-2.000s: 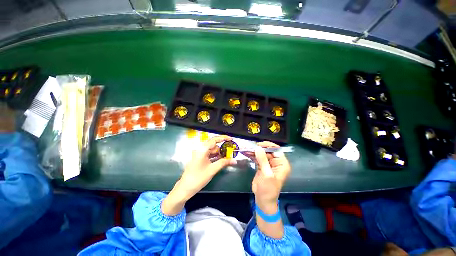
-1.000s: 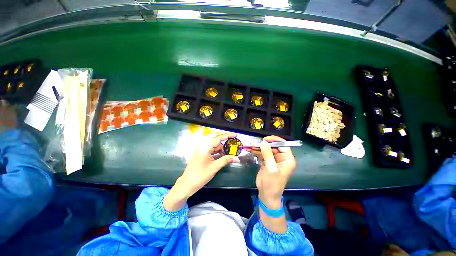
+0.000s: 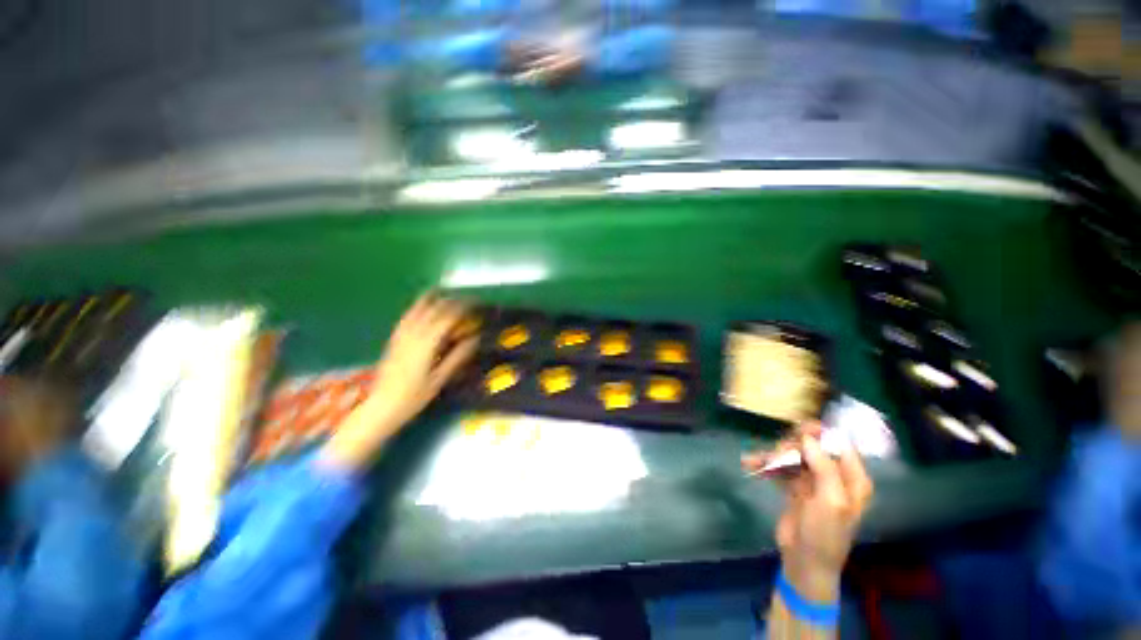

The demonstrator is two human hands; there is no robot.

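The frame is blurred. My left hand (image 3: 419, 369) reaches over the left end of the black component tray (image 3: 588, 403); its fingers cover the left pockets, and whether they hold a module is hidden. Other pockets hold dark round modules (image 3: 557, 379) with yellow centres. My right hand (image 3: 823, 500), with a blue wrist band, is below the parts box and holds the thin tweezers (image 3: 781, 464), which point left. A white glossy liner sheet (image 3: 532, 475) lies in front of the tray, with yellow spots at its upper left edge.
The black parts box (image 3: 816, 356) holds beige bits, with a white scrap (image 3: 863, 428) beside it. More trays (image 3: 938, 356) stand at right and far left. The orange dot sheet (image 3: 307, 413) and plastic bag (image 3: 207, 438) lie left. Other people's blue sleeves show at both sides.
My left hand has moved up and left from the front centre to the tray's left end. My right hand has moved right with the tweezers. The view has tilted up, uncovering the white sheet.
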